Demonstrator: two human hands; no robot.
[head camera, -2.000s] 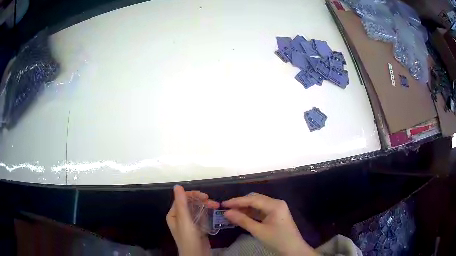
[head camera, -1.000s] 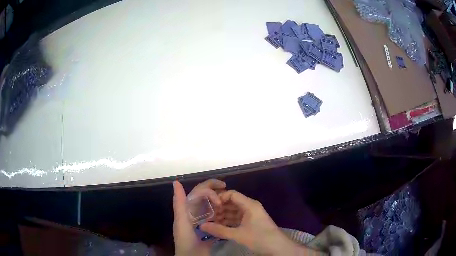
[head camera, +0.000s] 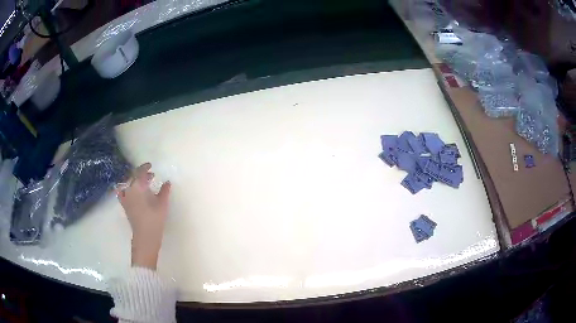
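My left hand (head camera: 144, 200) reaches over the left part of the white surface, palm down, its fingers apart beside the clear bag of dark small parts (head camera: 91, 170). Its fingertips are at the bag's right edge, near faint, nearly invisible clear pieces (head camera: 165, 171). I see nothing held in it. My right hand is not in view. A heap of purple-blue squares (head camera: 420, 161) lies at the right of the white surface. A smaller pile of squares (head camera: 422, 228) lies apart below it.
White cups or rolls (head camera: 117, 55) stand at the far left on the dark green top (head camera: 271, 44). Brown cardboard (head camera: 505, 142) at the right bears clear zip bags (head camera: 505, 82), a white strip (head camera: 514, 157) and a single dark blue-purple piece (head camera: 529, 161). A clear tray-like item (head camera: 26, 217) lies far left.
The view has shifted up and left. My left hand has left the clear case near my lap and moved out to the dark parts bag. The case and my right hand have gone out of view.
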